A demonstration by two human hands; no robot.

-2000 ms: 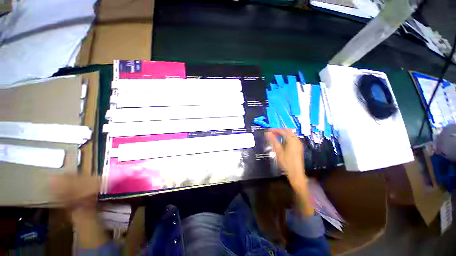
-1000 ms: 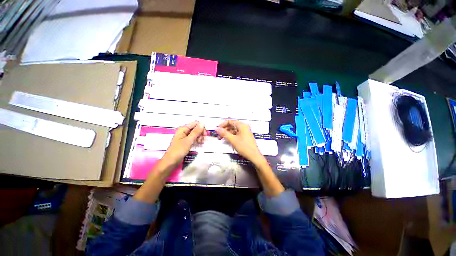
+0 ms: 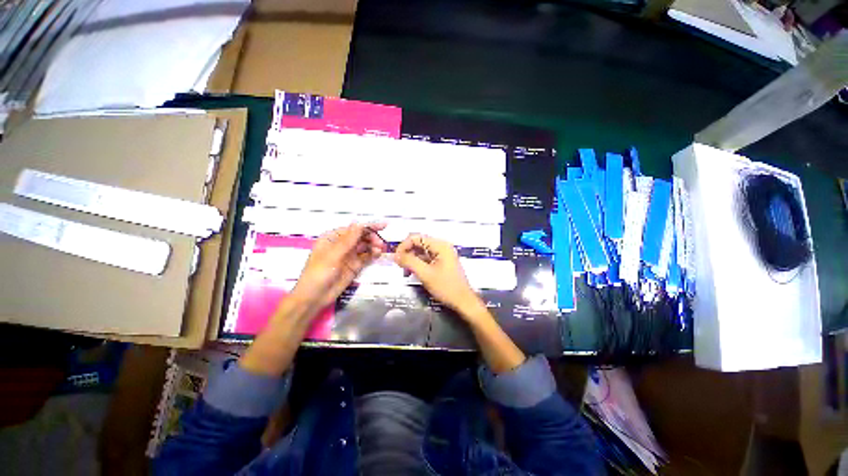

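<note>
My left hand (image 3: 337, 265) and my right hand (image 3: 433, 267) are close together over the printed sheet (image 3: 390, 321). A short thin dark thing (image 3: 379, 238) shows at my left fingertips, perhaps a black lead. My right fingers are curled close beside it; what they hold is too small to tell. Several long white strips (image 3: 390, 167) lie in rows on the sheet, the lowest partly hidden by my hands. The fanned pile of blue strips (image 3: 586, 218) lies right of the sheet, with thin black leads (image 3: 628, 321) tangled below it.
A white box (image 3: 735, 279) at the right bears a coiled black wire (image 3: 776, 220). Cardboard sheets (image 3: 112, 307) at the left bear two white strips (image 3: 112, 201). A white paper stack (image 3: 139, 56) lies upper left. A blue liner bit (image 3: 536, 242) lies beside the blue pile.
My hands were apart two seconds ago, the right near the blue pile. They came together over the sheet. Since one second ago, the fingers have shifted slightly and a dark thing shows at the left fingertips.
</note>
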